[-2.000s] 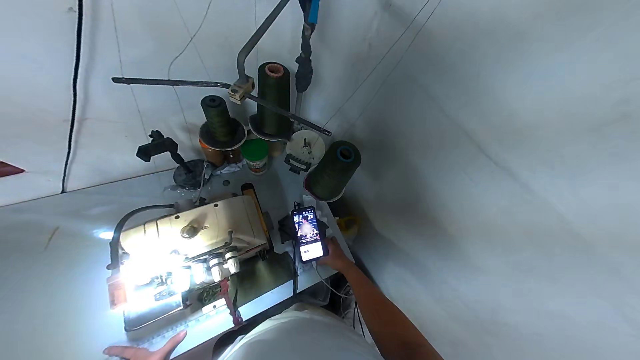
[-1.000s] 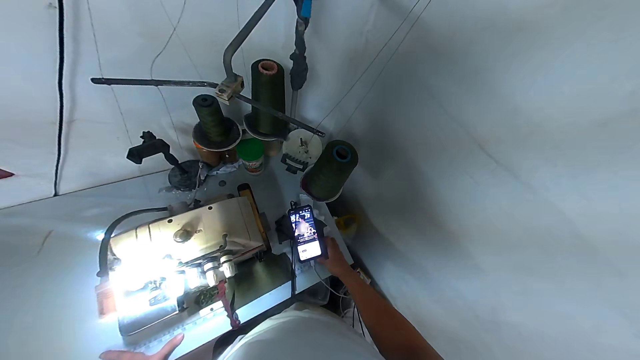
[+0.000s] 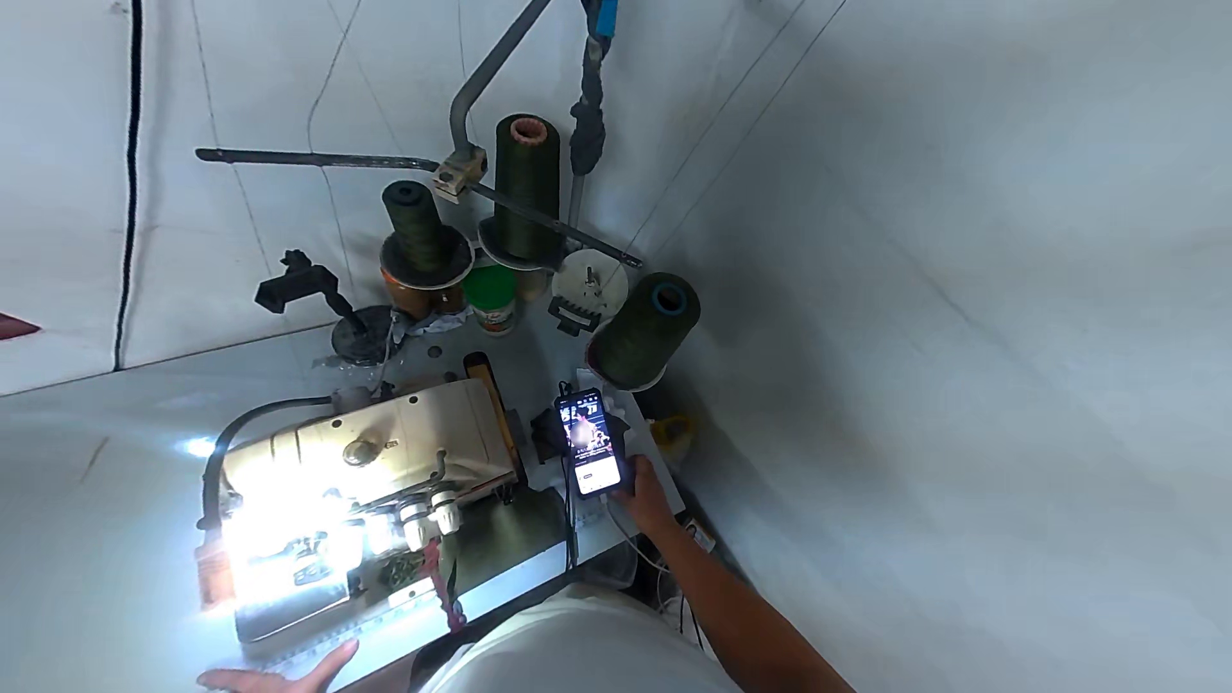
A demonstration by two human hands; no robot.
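Note:
My right hand (image 3: 649, 495) is at the lower right edge of a lit smartphone (image 3: 590, 443), its fingers partly hidden behind the phone; whether they grip it is unclear. A cable is plugged in at the phone's lower end. My left hand (image 3: 286, 678) lies at the bottom left on the table edge beside a printed measuring scale (image 3: 322, 647), thumb and fingers apart, holding nothing visible. Between the hands stands a sewing machine (image 3: 385, 433), its needle area washed out by a bright lamp. Dark green fabric (image 3: 510, 529) lies to the machine's right.
Behind the machine stand dark green thread cones (image 3: 643, 332), a jar with a green lid (image 3: 491, 289) and a black holder on a round base (image 3: 363, 336). A metal thread-stand bar (image 3: 318, 159) crosses above them. White walls rise behind and at the right; cables hang by the table's right edge.

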